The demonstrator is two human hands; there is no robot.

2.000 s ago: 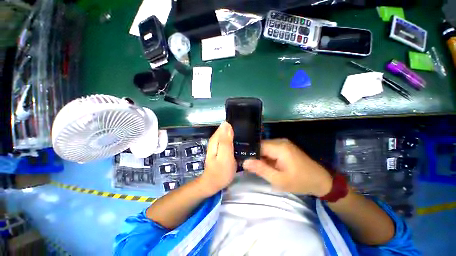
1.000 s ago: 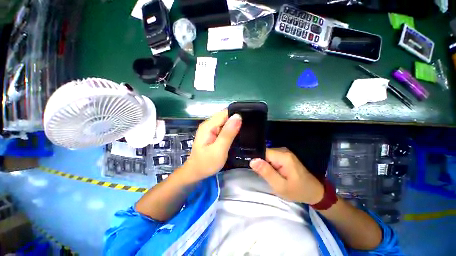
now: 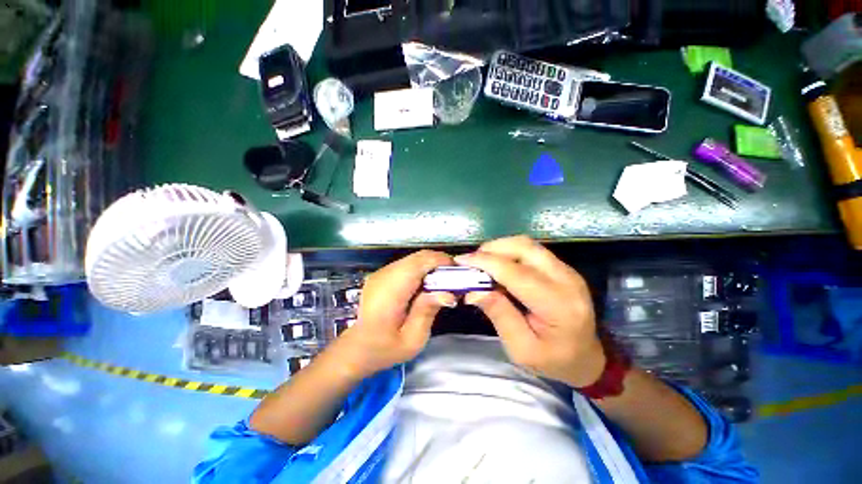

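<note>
The assembled phone half [image 3: 457, 280] is held edge-on between both hands, in front of the bench edge. Its narrow end shows pale with a dark rim; its screen face is not visible. My left hand [image 3: 397, 307] grips its left end with thumb and fingers. My right hand [image 3: 541, 307] grips its right end with the thumb below and fingers above. Both hands are bare; a red band is on the right wrist.
On the green bench [image 3: 454, 203] lie an open flip phone [image 3: 619, 105], a blue pick [image 3: 545, 170], a white wipe [image 3: 650, 184], tweezers [image 3: 711, 185], a purple cylinder [image 3: 730, 164] and white cards [image 3: 373, 168]. A white fan [image 3: 180, 248] stands left. Parts trays [image 3: 321, 312] lie below.
The phone was upright with its dark screen and keys showing; it is now tilted edge-on. My right hand has moved up to its right end. The view has shifted slightly.
</note>
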